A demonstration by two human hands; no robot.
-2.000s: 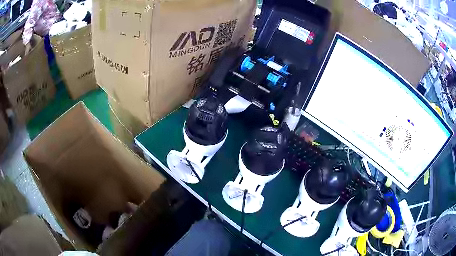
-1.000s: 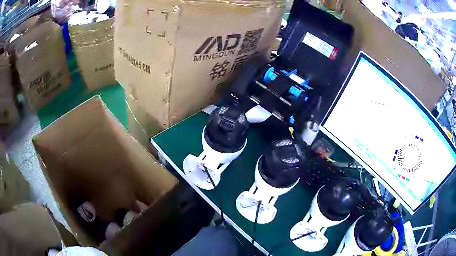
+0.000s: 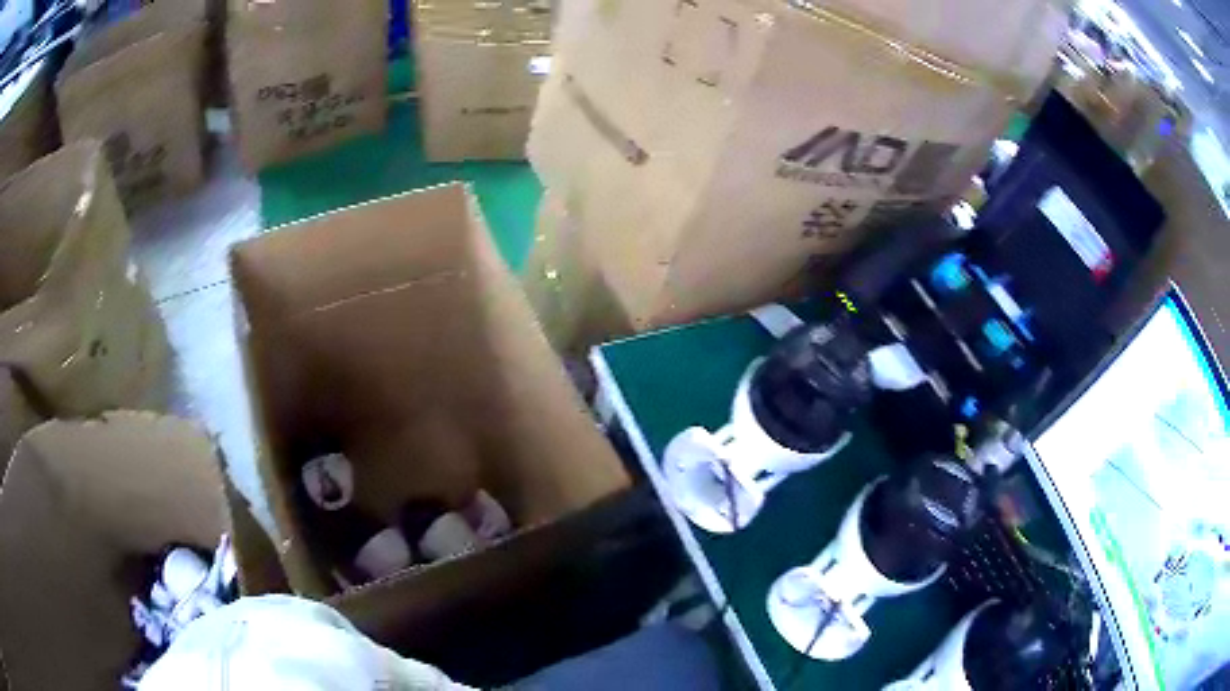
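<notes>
No hand shows. A PTZ camera (image 3: 796, 405) with a black head and white base lies tilted near the left end of the green-topped bench (image 3: 675, 365). A second camera (image 3: 897, 540) lies to its right, and a third camera (image 3: 991, 655) is cut off by the bottom edge. Thin black leads run from the bases towards the bench edge. A tall open carton (image 3: 385, 257) stands left of the bench, with a few white camera parts (image 3: 327, 481) in its dark bottom. A white rounded surface (image 3: 270, 648), perhaps the wearer's clothing, shows at the bottom.
A large closed carton (image 3: 675, 149) stands behind the bench's left end. A black open case (image 3: 1066, 230) with blue parts and a bright monitor (image 3: 1160, 486) are at the right. Another open carton (image 3: 122, 473) holds jumbled white items at the lower left. More cartons stand farther back.
The view has swung left and down, so the bench, cameras and monitor sit farther right. The rightmost camera has left the picture, and the carton at the lower left shows more of its inside.
</notes>
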